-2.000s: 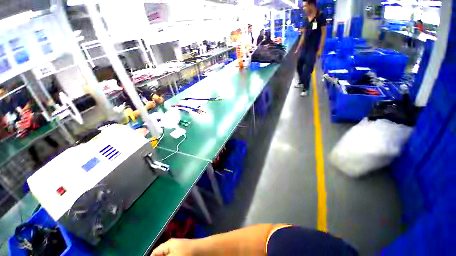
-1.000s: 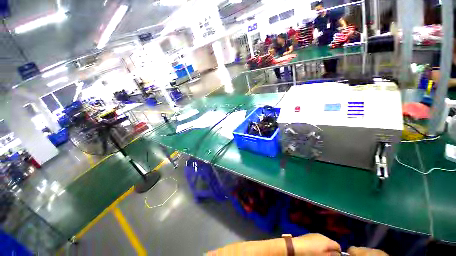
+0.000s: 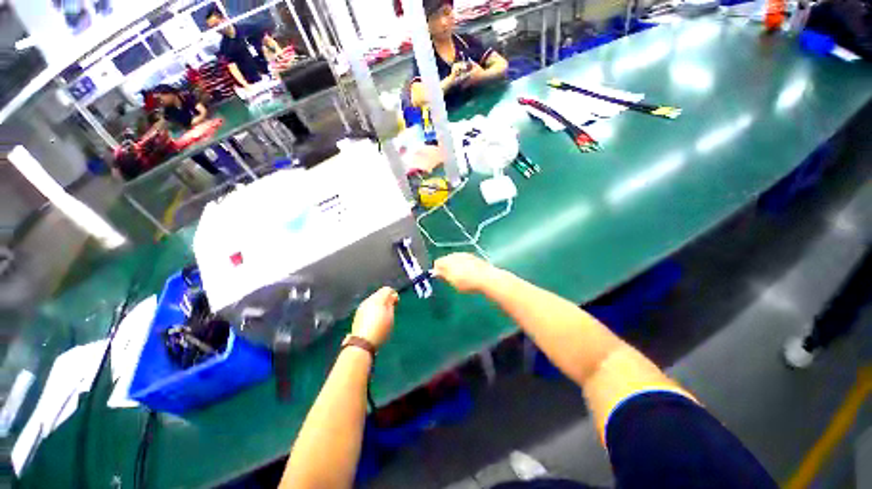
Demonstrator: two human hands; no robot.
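Observation:
My left hand [image 3: 376,317] is closed on a thin black cable [image 3: 371,382], which hangs down beside my wrist. My right hand [image 3: 463,273] is closed on the same dark strand just right of the small metal side bracket [image 3: 413,267]. A short dark piece spans between my hands across the bracket. The cable's end is too small to make out. The bracket sits on the right corner of the large beige-grey winding machine [image 3: 306,215]. The machine's round winding head [image 3: 287,315] is blurred at its front.
A blue bin [image 3: 206,377] with black coils stands left of the machine. White sheets [image 3: 67,392] and black cables lie at far left. A small white fan [image 3: 492,145], white cord and thick cables [image 3: 612,98] are to the right. A seated person [image 3: 454,57] is behind the bench.
The view has swung right and closer to the bench. Both hands have risen from the bottom edge to the side bracket, and both arms now show.

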